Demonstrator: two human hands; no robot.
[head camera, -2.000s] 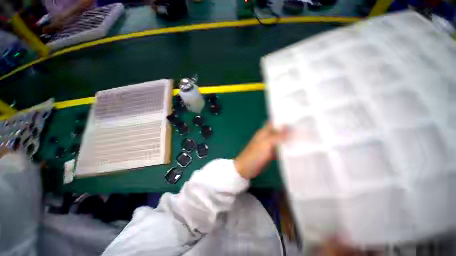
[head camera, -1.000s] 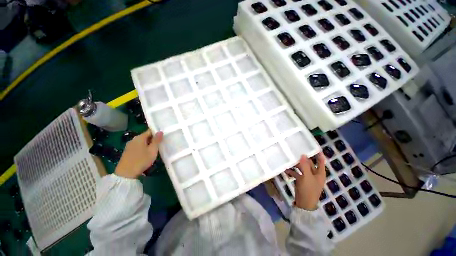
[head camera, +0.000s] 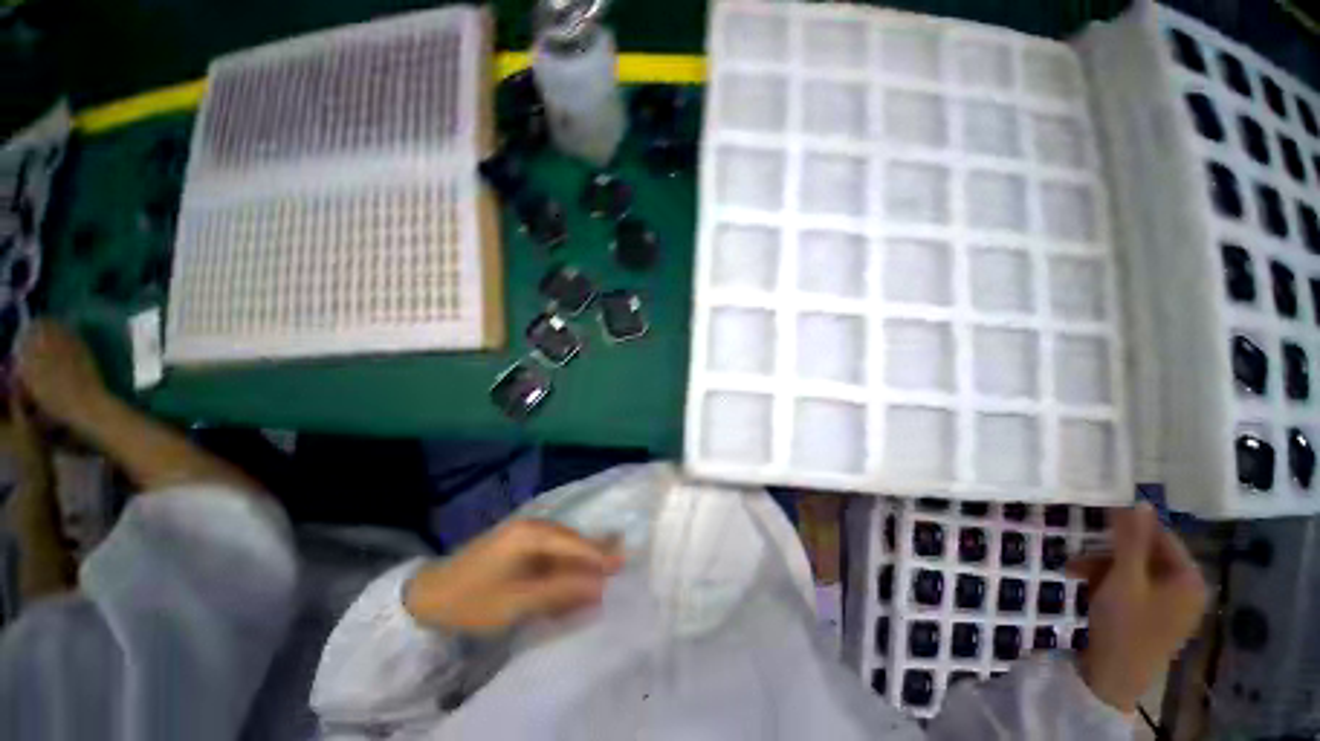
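An empty white foam tray (head camera: 912, 268) with a grid of square pockets lies on the right of the green bench, its near edge at the bench edge. My left hand (head camera: 529, 572) is over my lap, left of the tray, fingers loosely bent, with nothing seen in it. My right hand (head camera: 1144, 594) is blurred, just below the tray's near right corner, apart from it as far as I can see; whether its fingers are apart is unclear. Several loose black housings (head camera: 553, 337) lie on the mat left of the tray.
A sheet with rows of tiny pieces (head camera: 333, 268) lies left, a white slip (head camera: 146, 348) beside it. A white bottle (head camera: 579, 102) stands behind the housings. Filled foam trays (head camera: 1180, 290) are stacked right. A lower filled tray (head camera: 977, 579) is below the bench edge. A neighbour's arm (head camera: 109, 413) is left.
The empty tray, held in both hands a second ago, now lies on the bench against the stack. Both hands have let go and moved back below the bench edge. The view has turned left.
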